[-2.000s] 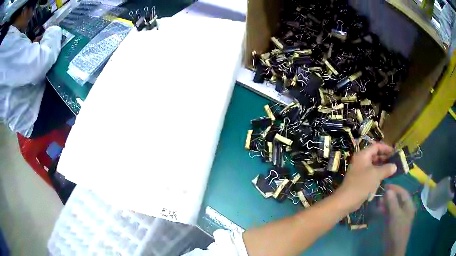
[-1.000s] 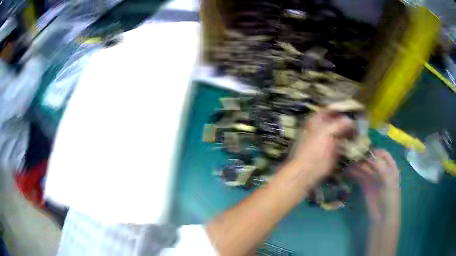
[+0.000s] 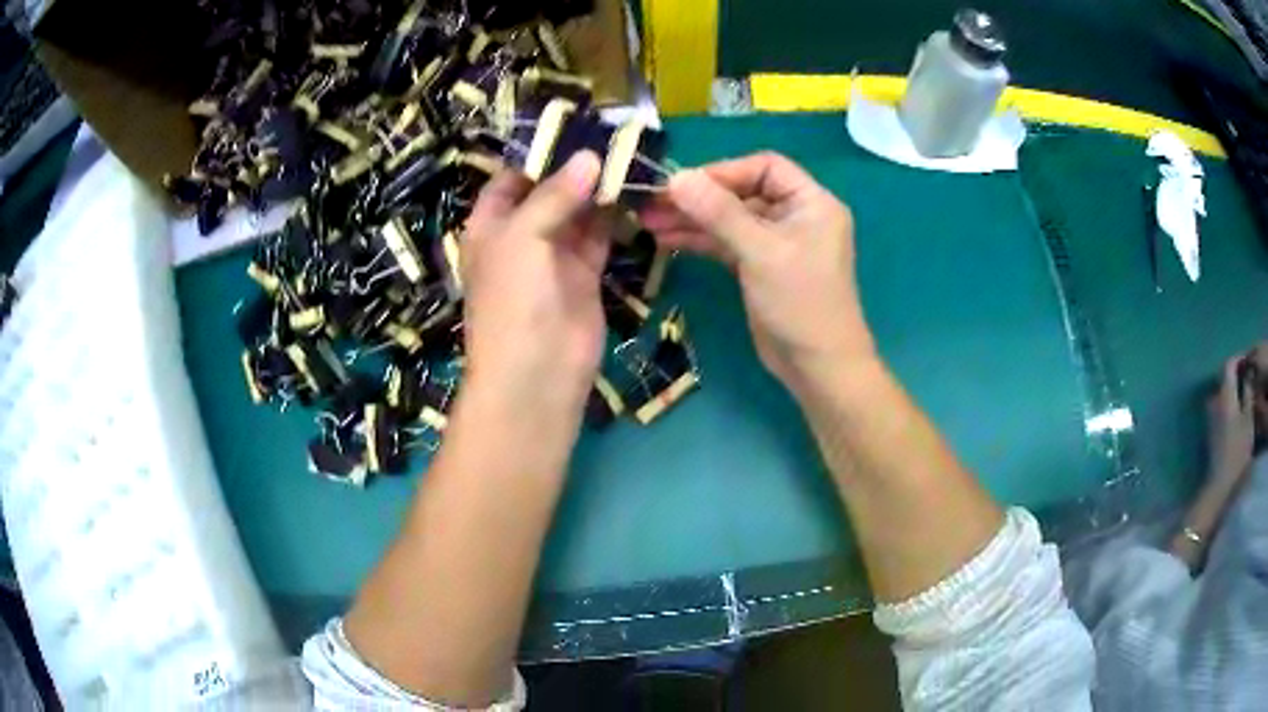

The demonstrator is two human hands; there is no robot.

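My left hand (image 3: 535,271) holds a black binder clip (image 3: 573,148) with a cream strip along its jaw, at the near right side of the clip heap. My right hand (image 3: 772,244) is just right of it, its thumb and finger pinching the wire handle of a second clip (image 3: 626,164) with a cream strip. The two clips are side by side; whether they touch is hard to tell. Many loose binder clips (image 3: 403,251) lie heaped on the green mat under and left of my left hand.
A brown cardboard box (image 3: 139,91) spills clips at the upper left. White trays (image 3: 98,417) are at the left. A whitish bottle (image 3: 954,86) stands on a white wipe (image 3: 879,128) at the back. A crumpled wipe (image 3: 1179,202) and another person's arm (image 3: 1224,466) are at the right.
The view has swung right, showing the bottle and the neighbour's arm. My hands have come together above the heap's right side, my right hand now on a clip's wire handle.
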